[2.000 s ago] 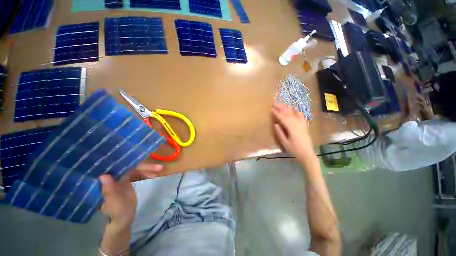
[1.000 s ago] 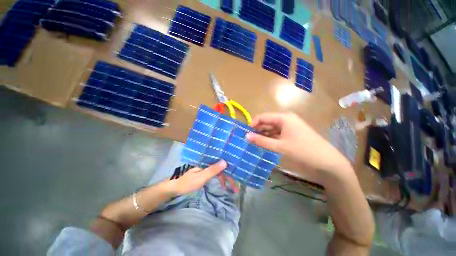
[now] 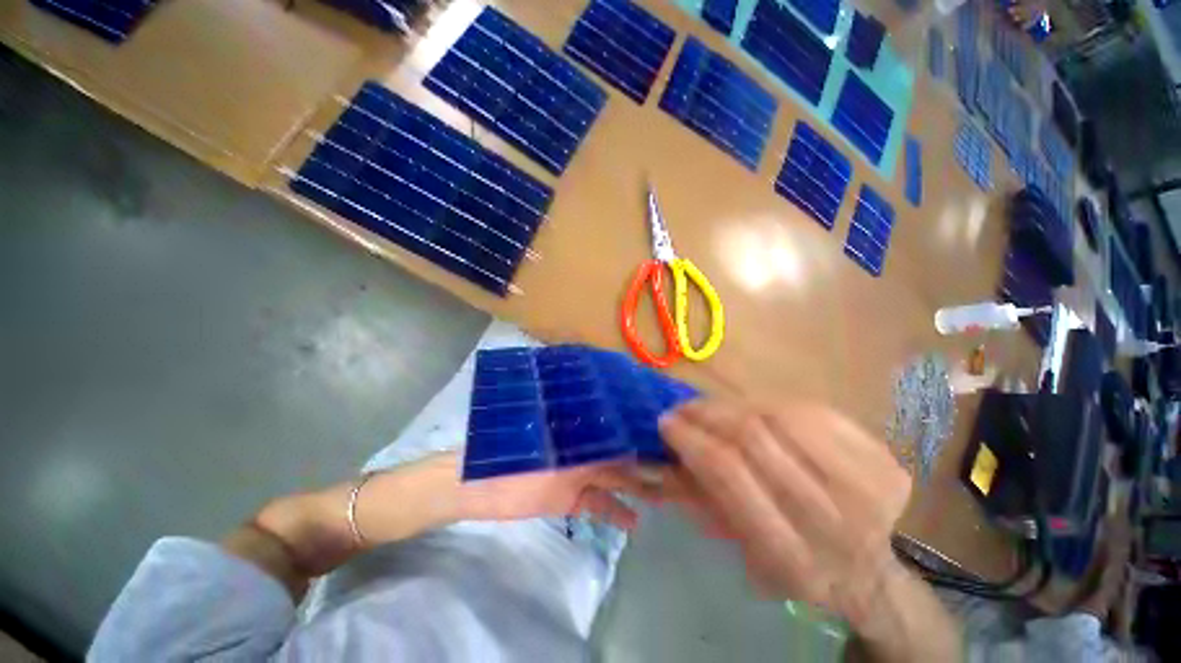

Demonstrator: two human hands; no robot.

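Note:
A bright blue solar cell string point(image 3: 551, 409) with pale lines is held over my lap, in front of the table edge. My left hand point(image 3: 531, 495) is under it, palm up, its fingers partly hidden by the cells. My right hand point(image 3: 790, 499) grips the string's right end between thumb and fingers and is slightly blurred. Scissors point(image 3: 663, 246) with one red-orange and one yellow loop lie on the table just beyond the string. A heap of silver ribbon pieces point(image 3: 921, 412) lies to the right.
Dark navy cell strings point(image 3: 421, 181) lie flat at left and rear, some on a teal sheet point(image 3: 894, 78). A white flux bottle point(image 3: 978, 317) lies at right rear, near a black box point(image 3: 1036, 447) with a yellow label. Another person's sleeve point(image 3: 1062, 637) shows at lower right.
My right hand has come from the ribbon heap to the string's right end. The string has moved from the left to over my lap and now tilts. The view has turned left.

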